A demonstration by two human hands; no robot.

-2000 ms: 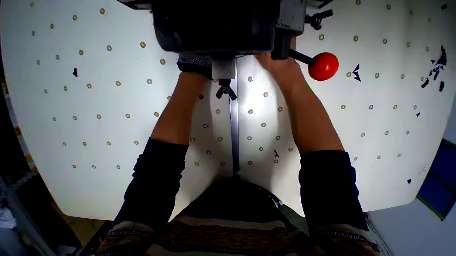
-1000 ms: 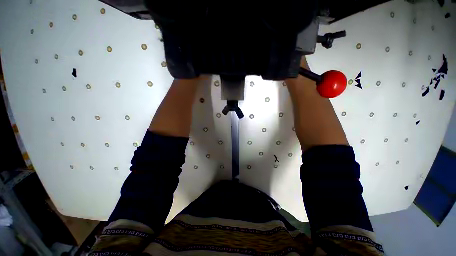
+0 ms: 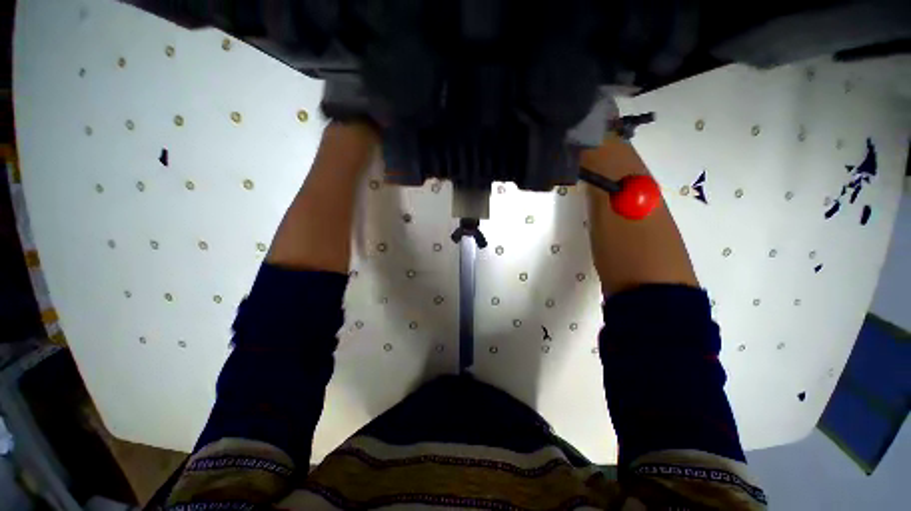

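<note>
The large dark machine head (image 3: pixel 479 90) fills the top centre and covers the work area. My left forearm reaches up under its left side; only a grey patch at the wrist, like the cuff of a glove on my left hand (image 3: pixel 346 100), shows. My right forearm reaches up under its right side, and my right hand is hidden behind the head. Any fabric or blade between my hands is hidden too. The narrow silver slot strip (image 3: pixel 466 299) runs from below the head to my waist.
A red ball knob (image 3: pixel 635 197) on a dark lever stands over my right forearm. A dark wing screw (image 3: pixel 468 235) hangs below the head. Black scraps (image 3: pixel 857 185) lie at the far right of the white dotted table (image 3: pixel 200 230), with single bits elsewhere.
The machine head covers more of the view than before. The gloved left wrist and part of my right hand showed at first; my right hand is now hidden. My left forearm sits further left.
</note>
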